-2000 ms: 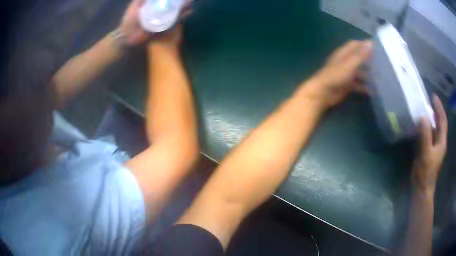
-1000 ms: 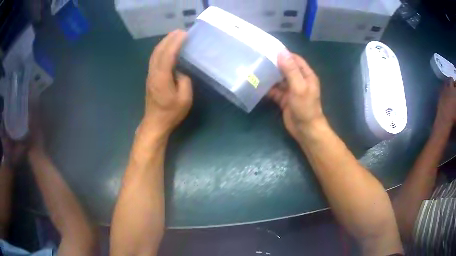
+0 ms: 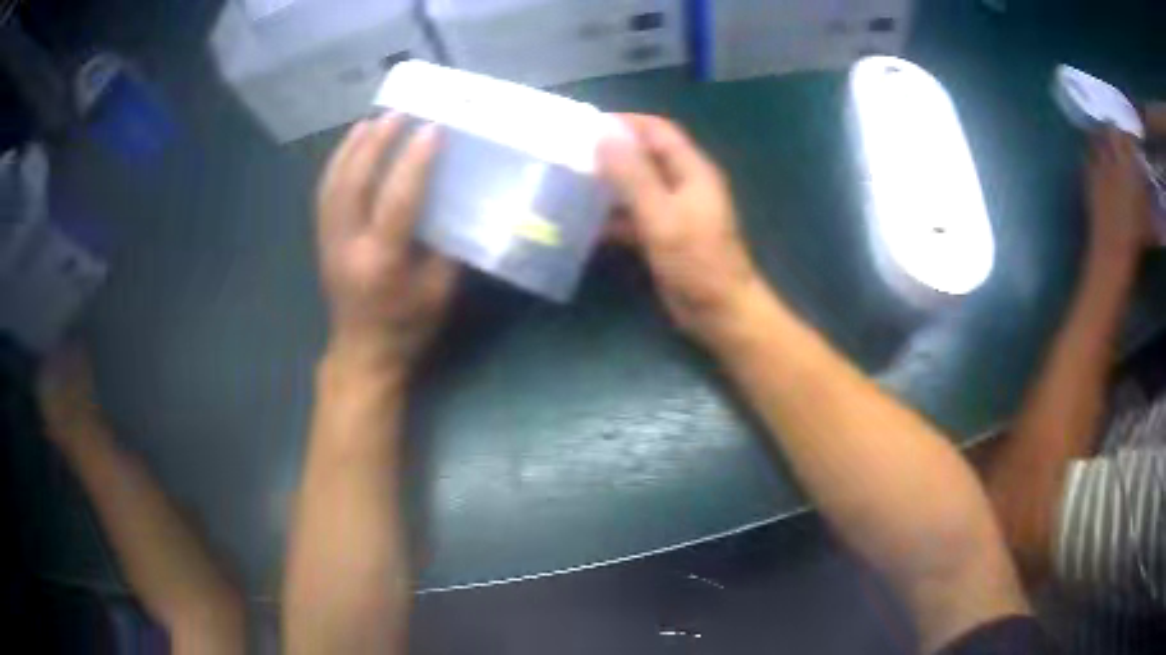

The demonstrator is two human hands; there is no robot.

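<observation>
An appliance unit (image 3: 505, 192) is held above the mat between my two hands. Its white face points up and away, and its translucent grey side with a yellow label faces me. My left hand (image 3: 384, 243) grips its left end, with the fingers over the side. My right hand (image 3: 678, 211) grips its right end, with the thumb near the white edge. The frame is blurred, so fine detail on the unit cannot be told.
Another white unit (image 3: 923, 179) lies on the green mat (image 3: 614, 422) at the right. White cartons (image 3: 563, 39) with blue sides line the far edge. A neighbour's hand (image 3: 1119, 179) is at the far right by a small white part; another neighbour's arm (image 3: 128, 473) is at the left.
The held unit and my hands now show further left and are turned slightly. The lying unit and cartons also show further left and higher. The left neighbour's white part is no longer clearly visible.
</observation>
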